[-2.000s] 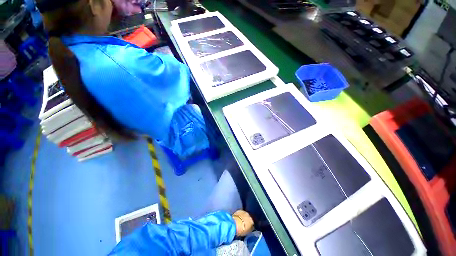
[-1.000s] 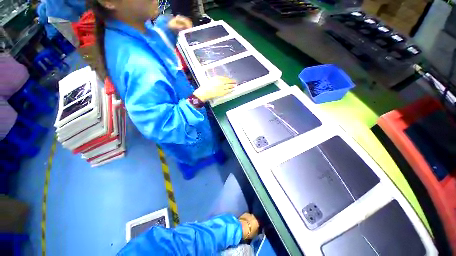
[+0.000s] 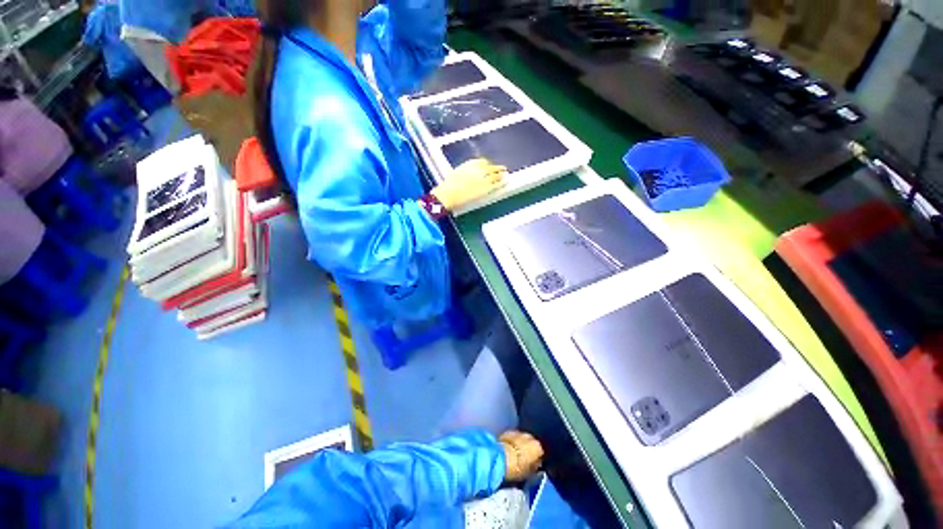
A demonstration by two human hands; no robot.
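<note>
A white foam tray (image 3: 558,331) lies on the bench in front of me with three grey tablet back housings. The far housing (image 3: 584,248), the middle housing (image 3: 672,356) and the near housing (image 3: 781,475) each show a bright line across them. Dark camera squares show on the far and middle ones. My left hand (image 3: 521,456) is low, beside the bench edge, fingers curled and partly hidden; whether it holds anything cannot be told. My right hand is not in view.
A person in a blue smock (image 3: 346,165) stands at the bench, a hand on a second white tray (image 3: 564,163). A blue bin (image 3: 677,174) with dark bits sits right of it. A red tray (image 3: 827,279) is at right. Stacked trays (image 3: 202,253) stand on the floor.
The person in the smock has turned to the bench and laid a hand at the far tray. The view has shifted slightly; my left hand stays low by the bench edge.
</note>
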